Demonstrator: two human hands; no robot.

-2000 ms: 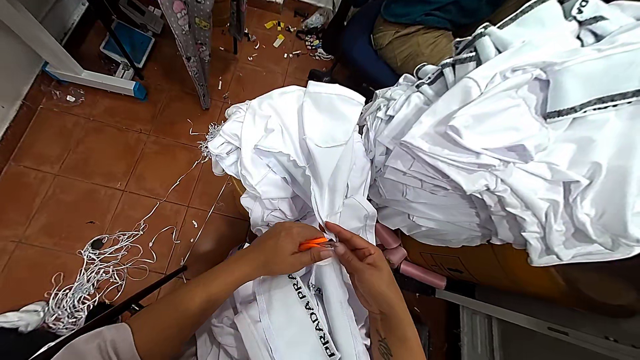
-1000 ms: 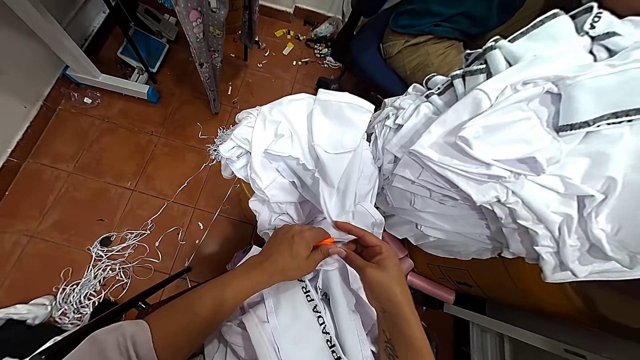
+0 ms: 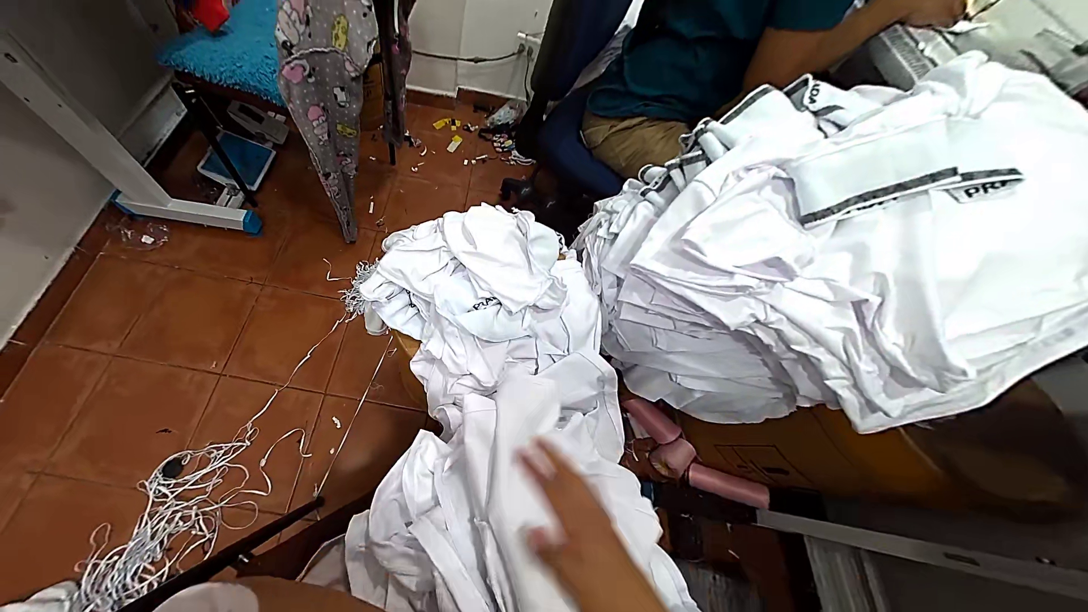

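A heap of white fabric garments [image 3: 527, 399] runs up the middle of the head view, with some dark lettering on its upper part. Over its lower part is my right hand [image 3: 569, 518], blurred, its fingers apart and nothing held between them; whether it touches the cloth I cannot tell. Only part of my left arm shows at the bottom edge, and that hand is out of view. A large stack of white garments with dark-edged bands [image 3: 816, 263] lies to the right. The orange tool is not visible.
Tangled white cord [image 3: 178, 501] lies on the tiled floor at left. Pink cylinders [image 3: 722, 484] sit beside the heap. A person in a teal top [image 3: 680, 68] sits at the upper right. A white metal table leg [image 3: 93, 127] and a blue fluffy seat [image 3: 229, 59] stand upper left.
My hands have come apart from where they met over the lettered cloth with an orange tool. My left hand has left the view. More cloth is bunched on the upper heap.
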